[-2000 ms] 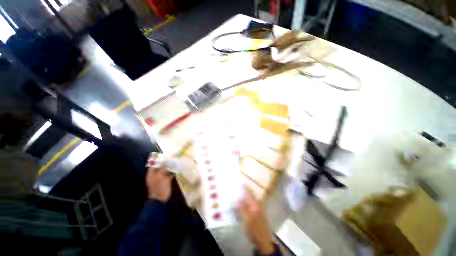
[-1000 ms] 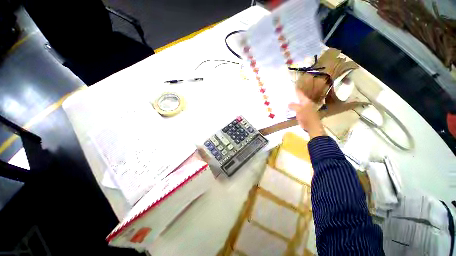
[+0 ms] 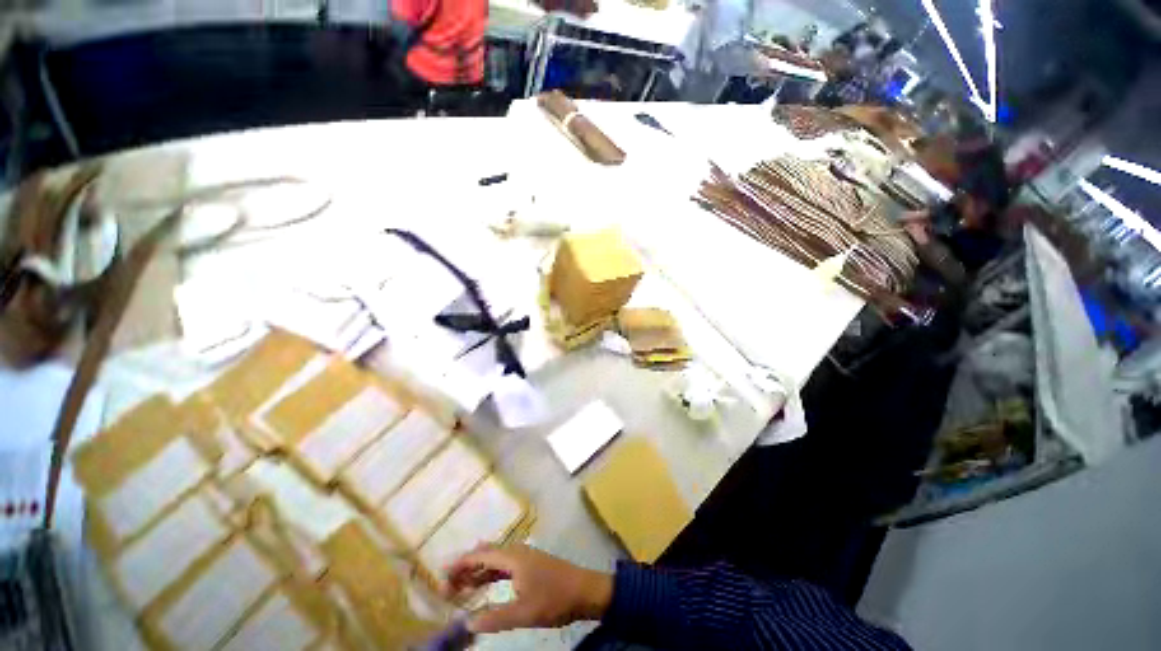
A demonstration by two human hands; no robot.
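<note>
My right hand (image 3: 528,588) reaches in from the lower right, its fingers apart and slightly curled over tan cards with white labels (image 3: 204,591). I see nothing clearly held in it. A small blurred purplish thing lies at its lower fingertip and cannot be made out. The labelled cards lie in overlapping rows on the left. A plain tan card (image 3: 639,499) and a small white card (image 3: 584,435) lie beyond the hand. My left hand is not in view.
A stack of tan panels (image 3: 593,276) stands mid-table beside brown pieces (image 3: 654,338). Black straps (image 3: 478,321) lie on papers. Striped strips (image 3: 815,216) cover the far right, near a coworker (image 3: 980,191). A printed sheet (image 3: 23,473) is at the left edge. A bin (image 3: 1069,363) stands right.
The view has swung right. My right hand was near the raised printed sheet and is now over the labelled cards. The sheet now shows only at the left edge; the calculator and tape roll are out of clear view.
</note>
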